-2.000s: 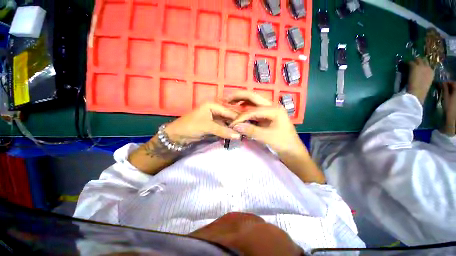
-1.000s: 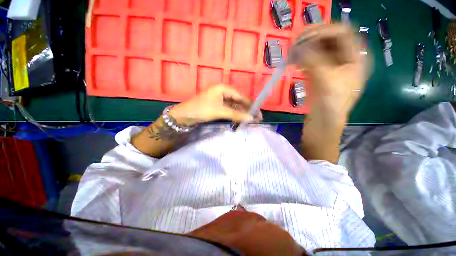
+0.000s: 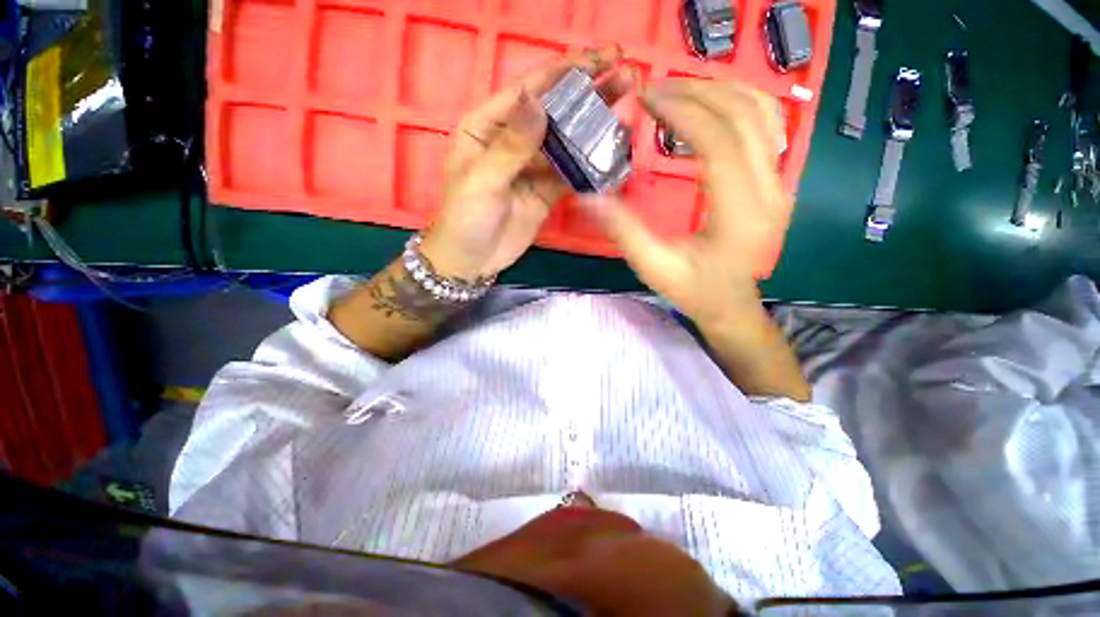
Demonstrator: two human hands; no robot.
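Note:
A closed smartwatch [image 3: 587, 130] with its silver mesh strap in a loop is held up above the lower part of the red compartment tray [image 3: 271, 215]. My left hand [image 3: 495, 193] grips it from the left side, fingers around its back. My right hand [image 3: 712, 181] is just right of the watch, slightly blurred, with fingers apart and nothing seen in it. Other closed watches sit in tray pockets at the upper right, such as one closed watch [image 3: 789, 35]. My right hand partly covers another.
Open watches with straight straps [image 3: 890, 157] lie on the green mat [image 3: 832, 259] right of the tray. Small silver parts [image 3: 1082, 169] lie at the far right. A black device with a yellow label [image 3: 46, 109] stands at the left. A neighbour's white sleeve [image 3: 1037, 398] is at the lower right.
The strap, stretched out between my hands a second ago, is now a closed loop. My left hand has risen with the watch over the tray. My right hand has come back beside it, opened.

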